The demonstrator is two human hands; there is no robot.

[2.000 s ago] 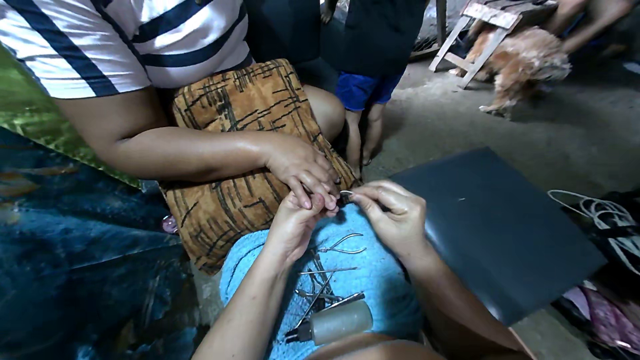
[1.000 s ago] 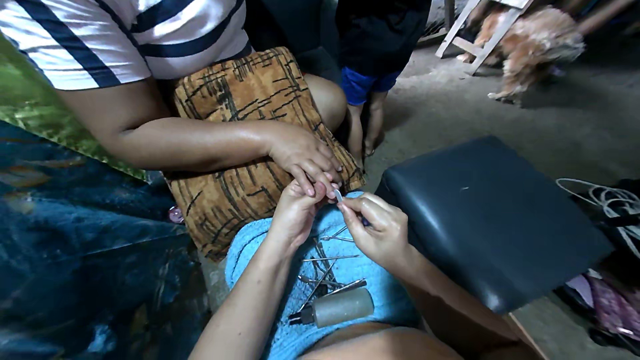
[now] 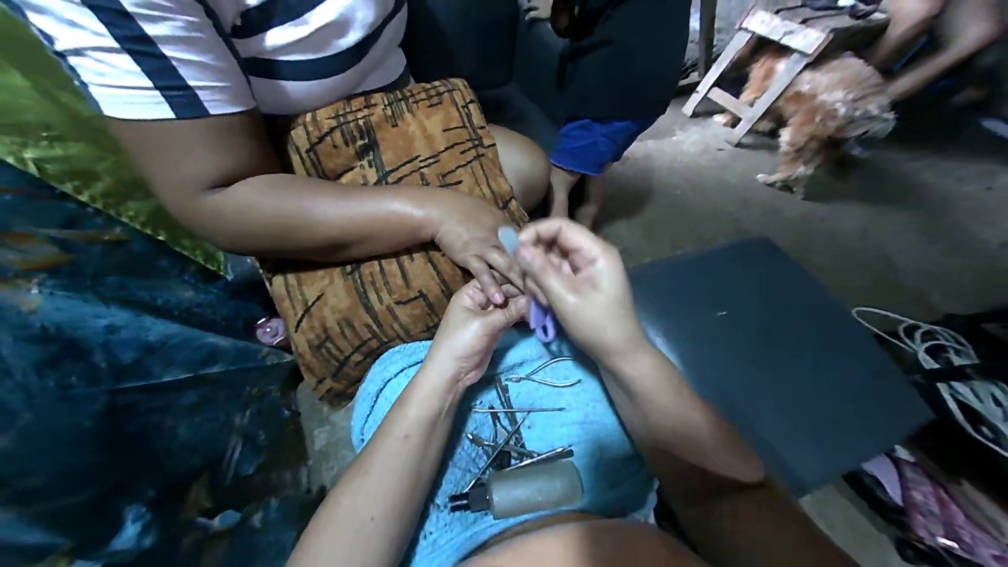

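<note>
My left hand (image 3: 472, 331) holds the fingers of another person's hand (image 3: 480, 240), which reaches over a brown patterned cushion (image 3: 378, 299). My right hand (image 3: 579, 283) is closed on a small tool with a pale flat tip (image 3: 509, 239) and, below my fingers, a purple looped part (image 3: 542, 321); whether these are one piece I cannot tell. Under my hands a blue towel (image 3: 614, 425) covers my lap. Cuticle nippers (image 3: 543, 373), several thin metal tools (image 3: 518, 410) and a translucent bottle with a black cap (image 3: 539, 488) lie on it.
A dark padded seat (image 3: 787, 354) stands at my right, with coiled white cable (image 3: 945, 354) beyond. The other person (image 3: 315, 47) sits ahead at left. Further back are a standing person's legs (image 3: 579, 169), a wooden stool (image 3: 740, 75) and a tan dog (image 3: 819, 102).
My right hand has lifted a little, and the pale tip now points up above the other person's fingers. The purple part has come into sight. My left hand keeps its hold.
</note>
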